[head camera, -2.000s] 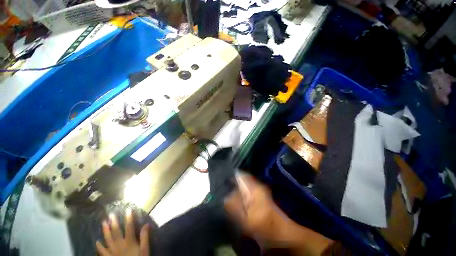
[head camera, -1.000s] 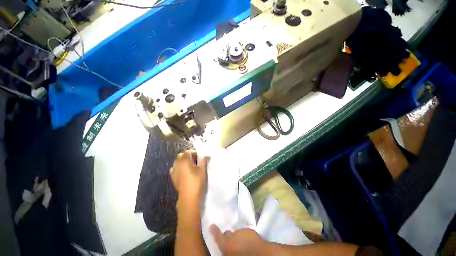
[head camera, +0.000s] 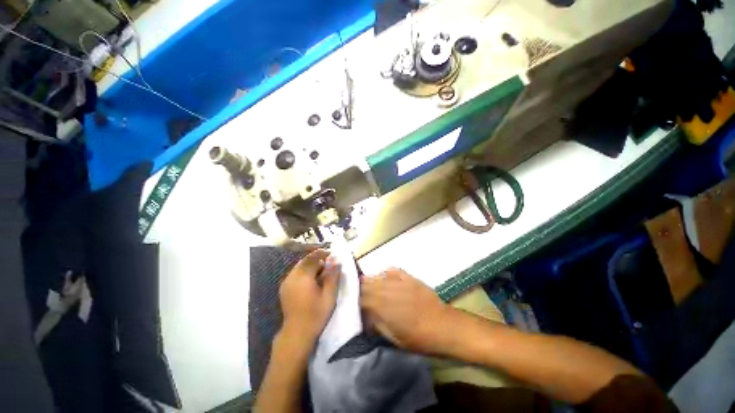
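A cut fabric piece with a white face (head camera: 345, 310) runs from under the left end of the cream sewing machine (head camera: 306, 137) down toward me. A dark woven panel (head camera: 264, 294) lies flat on the table to its left. My left hand (head camera: 310, 292) presses on the fabric just in front of the presser foot area, fingertips at the white strip. My right hand (head camera: 396, 308) is closed on the right edge of the fabric, close beside my left. The needle itself is too small to tell.
Shears with green and brown handles (head camera: 504, 196) lie by the machine arm. A blue trough (head camera: 242, 60) runs behind. Dark panels (head camera: 133, 298) hang at the table's left. Black scraps and a yellow-orange tray (head camera: 709, 118) are at right, above a blue bin (head camera: 608, 278).
The view has moved closer to the machine. My right hand has moved up the fabric to beside my left hand. The white piece now looks narrower, with its lower part folded and grey.
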